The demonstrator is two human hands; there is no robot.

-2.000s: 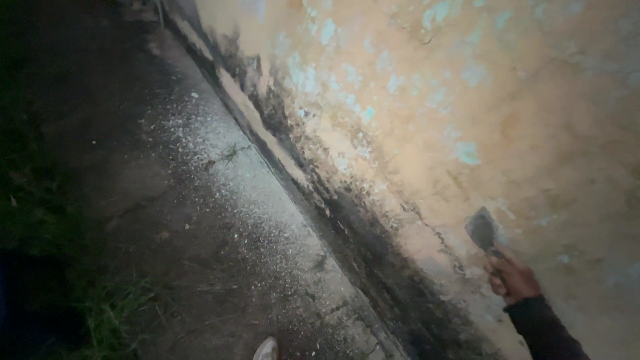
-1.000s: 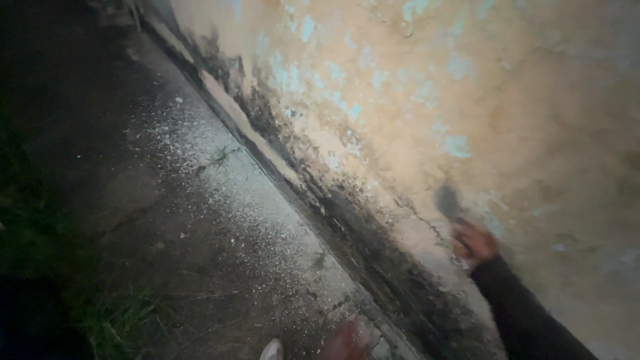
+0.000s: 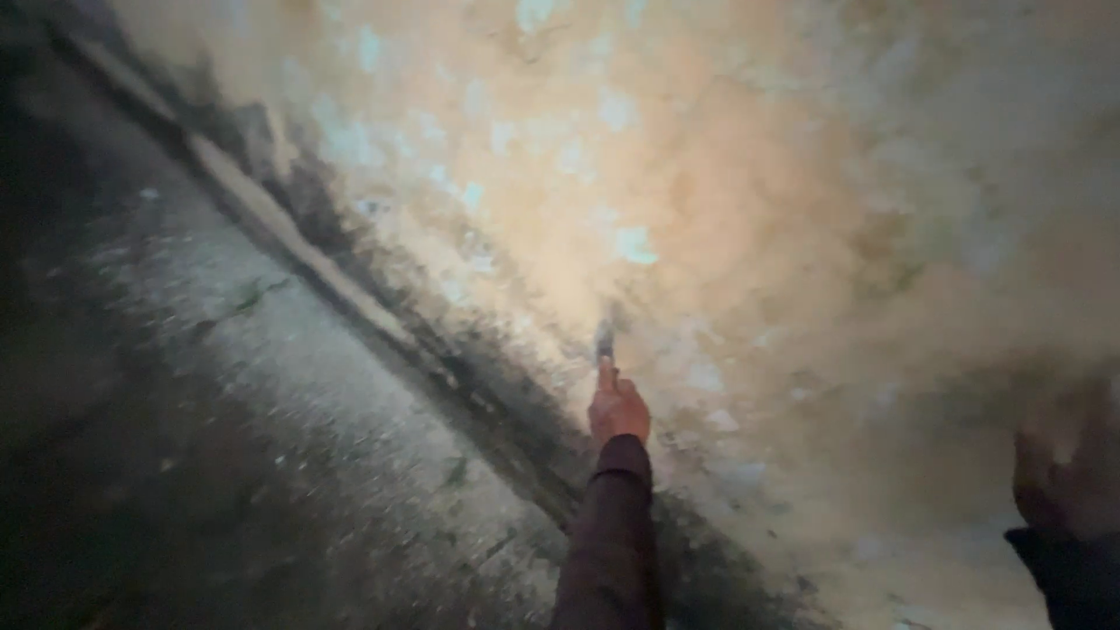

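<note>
My left hand is closed around the handle of a small scraper or putty knife, low on the stained, peeling wall. The tool's blade points up the picture and is blurred against the plaster; whether it touches the wall cannot be told. At the right edge is my right hand, blurred and partly cut off, with its dark sleeve below. No object shows in it, and its fingers are too unclear to read.
A dark, mouldy strip with a pale ledge runs diagonally along the wall's foot. Left of it lies concrete ground strewn with pale flakes and dust. A small green weed grows there.
The scraper, held earlier by the hand reaching from the lower right, is now in my left hand, which reaches from bottom centre. My right hand is now off to the right.
</note>
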